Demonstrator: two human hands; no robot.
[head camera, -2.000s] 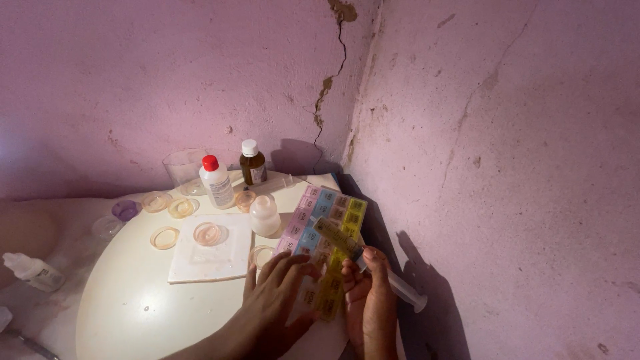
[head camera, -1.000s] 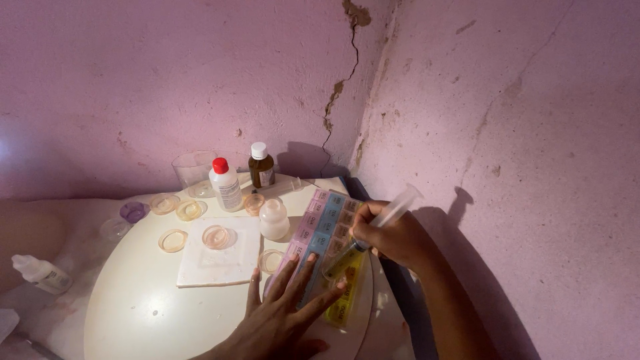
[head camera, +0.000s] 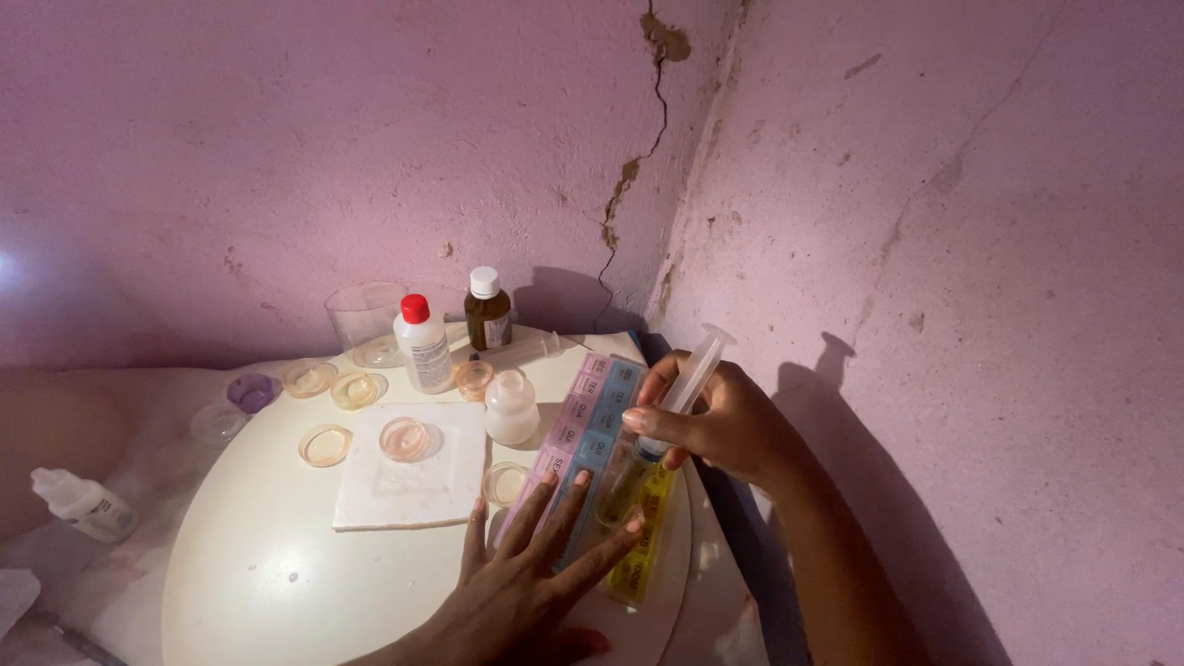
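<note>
A weekly pill organizer (head camera: 578, 439) with pink, blue and yellow rows of lidded compartments lies at a slant near the right side of the round white table (head camera: 268, 555). My left hand (head camera: 546, 555) rests with fingers spread over its lower part. Held in my right hand (head camera: 712, 425) is a large clear plastic syringe (head camera: 689, 379), tilted over the organizer with its plunger end up and its barrel pointing down toward my left fingers. Yellowish liquid seems to be in the barrel. Whether the tip touches a compartment is hard to tell.
Left of the organizer stand a translucent squeeze bottle (head camera: 511, 407), a red-capped bottle (head camera: 424, 347) and a brown glass bottle (head camera: 487, 314). A second syringe (head camera: 523, 350) lies behind. A white tile (head camera: 407, 504) bears a small round dish (head camera: 405, 438). Cracked pink walls meet behind the table.
Two seconds ago the syringe pointed its plunger down to the right; now the plunger end is up. My right hand has moved above the syringe's barrel. My left hand stays at the organizer.
</note>
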